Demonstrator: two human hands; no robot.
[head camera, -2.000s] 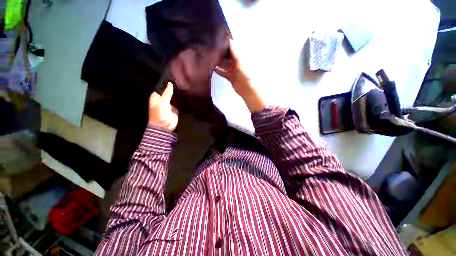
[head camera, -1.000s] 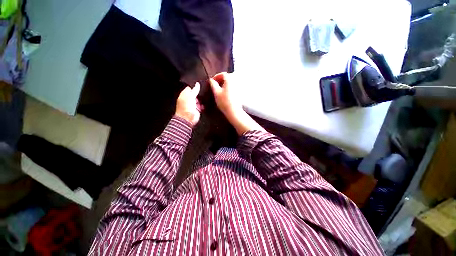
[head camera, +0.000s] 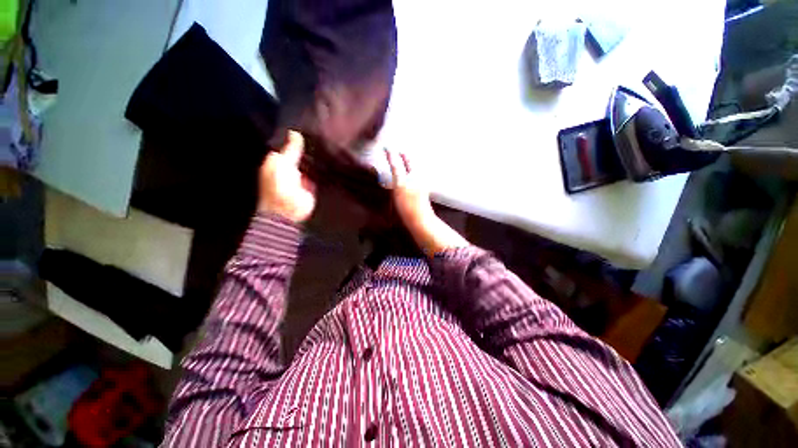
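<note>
A dark brown-black garment lies over the left part of the white ironing table and hangs over its near edge. My left hand grips the garment's near edge at its left side, thumb on top. My right hand holds the same edge at its right side, near the table's front edge. The fingers under the cloth are hidden.
On the white table, a steam iron sits on a dark rest at right. Grey-white pieces lie behind it. Black cloth lies at left beside a pale green-grey worktable.
My hands came together at the garment's near edge, then moved apart again, left hand leftward and right hand slightly right and down. The cloth edge is now spread between them.
</note>
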